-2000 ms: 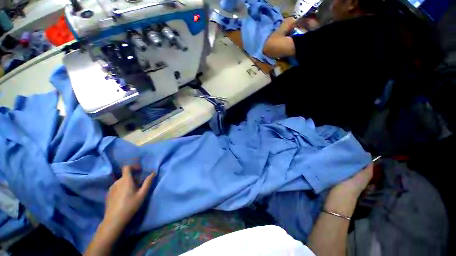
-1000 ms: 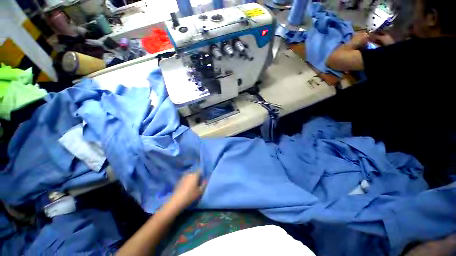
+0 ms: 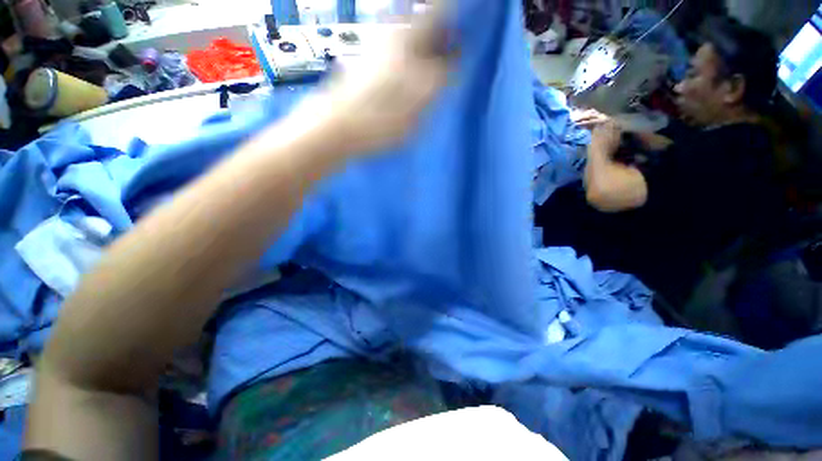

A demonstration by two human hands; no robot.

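My left hand is raised at the top centre, blurred, and grips a light-blue garment piece. The cloth hangs down from it in front of the overlock machine and hides most of the machine. More of the blue cloth lies over my lap and runs right to the frame edge. My right hand cannot be made out; only a blurred sliver of skin shows at the bottom right edge.
Crumpled blue cloth with a white patch lies at left. A tan-yellow cone and red cloth are at upper left. A person in black works at another machine on the right.
My left hand has risen from my lap to the top centre, lifting the cloth with it. The cloth now covers the machine. My right hand has gone from the right side towards the bottom right edge.
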